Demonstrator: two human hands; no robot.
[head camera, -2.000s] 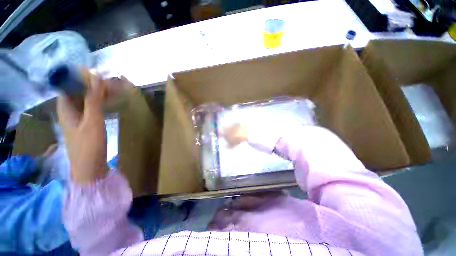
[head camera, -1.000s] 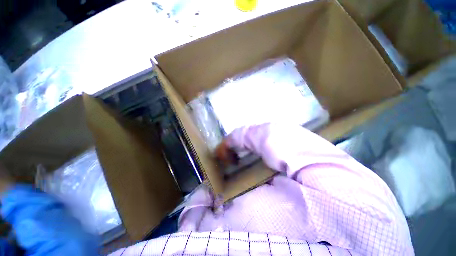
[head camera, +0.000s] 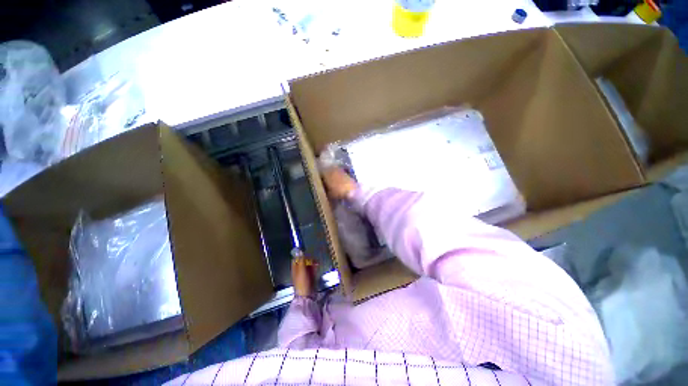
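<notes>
An open brown carton (head camera: 422, 87) stands in front of me. A white, flat slab (head camera: 441, 170) in clear film lies on its floor. My right hand (head camera: 339, 183) is inside the carton at the slab's left end, among the crinkled film (head camera: 353, 230); its fingertips are partly hidden, so its grip is unclear. My left hand (head camera: 303, 275) is small and low, outside the carton's left wall, above the metal rollers (head camera: 285, 200). A small orange-yellow patch shows at its fingers; I cannot tell what it is.
Another open carton (head camera: 215, 226) at left holds a film-wrapped slab (head camera: 128, 264); a third (head camera: 618, 60) stands at right. A blue sleeve (head camera: 23, 301) is at the left edge. The white bench (head camera: 204, 68) behind bears crumpled plastic (head camera: 30, 98), a yellow roll (head camera: 411, 21) and a blue cap (head camera: 519, 15).
My left hand, raised at left with a dark object two seconds ago, is now low between the cartons. A roller gap has opened there. The blue sleeve has withdrawn leftward. My right hand stays inside the carton.
</notes>
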